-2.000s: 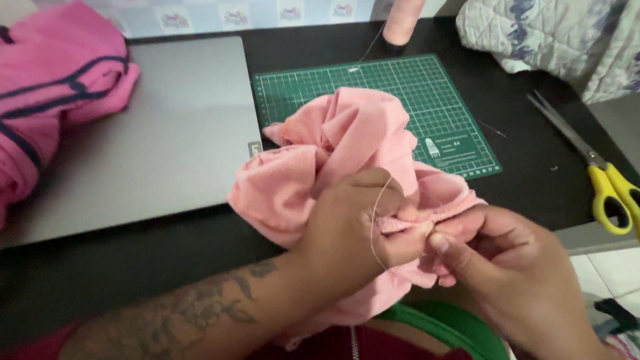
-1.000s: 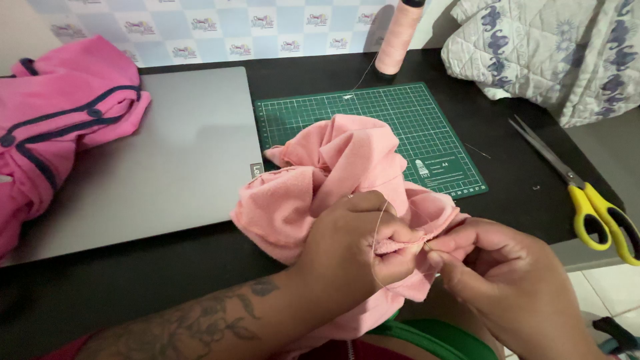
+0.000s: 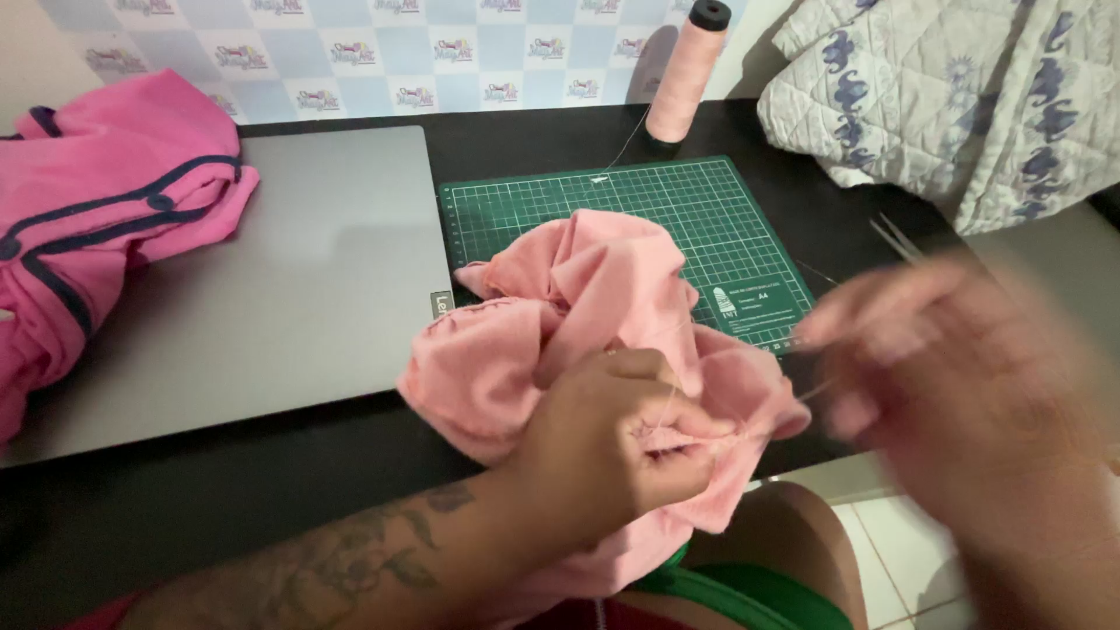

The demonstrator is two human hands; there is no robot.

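Bunched pink fabric [image 3: 612, 280] lies over the near part of a green cutting mat [image 3: 752, 262] and hangs past the table's front edge. My left hand [image 3: 639, 437] pinches a seam edge of it between thumb and fingers. A thin thread loops over those fingers. To the right, my right hand [image 3: 927, 376] is raised away from the cloth and badly blurred; a fine line, thread or needle, shows between it and the cloth, but what its fingertips hold cannot be made out. Behind the mat stands a cone of peach thread [image 3: 687, 79], its thread trailing onto the mat.
At left lies a closed grey laptop [image 3: 289, 289] with a bright pink garment [image 3: 131, 201] with dark trim on it. A quilted patterned cloth [image 3: 945, 96] is at back right. Scissor blades [image 3: 894, 238] show behind my right hand, which hides the handles.
My right hand has moved from the seam out to the right, away from my left hand, and now covers the yellow scissor handles. My left hand keeps its pinch on the pink fabric.
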